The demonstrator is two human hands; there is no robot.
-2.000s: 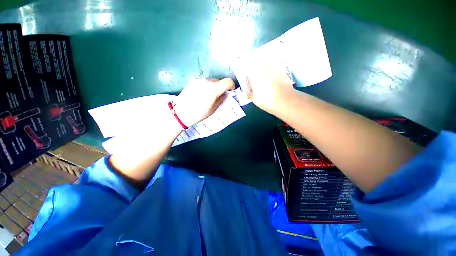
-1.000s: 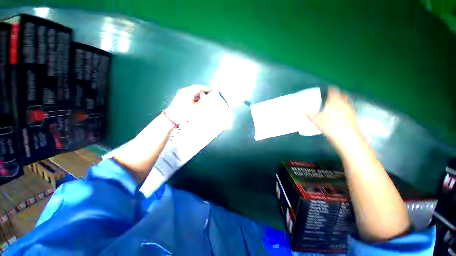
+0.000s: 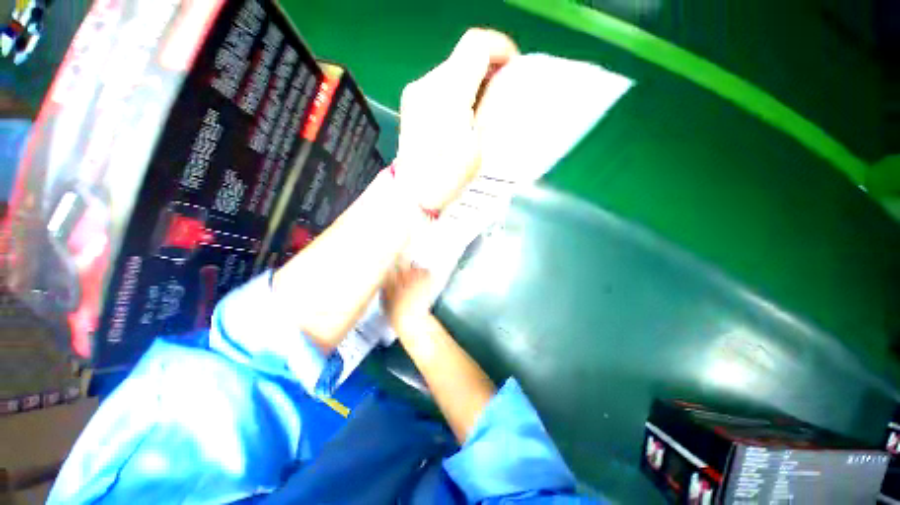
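Note:
A long white label strip (image 3: 553, 108), washed out by glare with faint printed lines, runs slantwise down towards my body. My left hand (image 3: 444, 123), with a red band at the wrist, is closed on its upper part. My right hand (image 3: 408, 291) is lower down, its fingers closed at the strip's lower part. Its fingertips are blurred, and any small seal there cannot be made out. The strip's lower end lies partly behind my left forearm.
Black boxes with red tool pictures (image 3: 212, 168) stand upright at left, one with a glossy face. Another black box (image 3: 780, 459) sits at lower right on the green bench (image 3: 612, 325). A bright green rail (image 3: 711, 84) curves along the far side.
My view has turned left. My left hand has raised the strip up and forward. My right hand has come from the right, where it held a separate white piece, to the strip's lower part.

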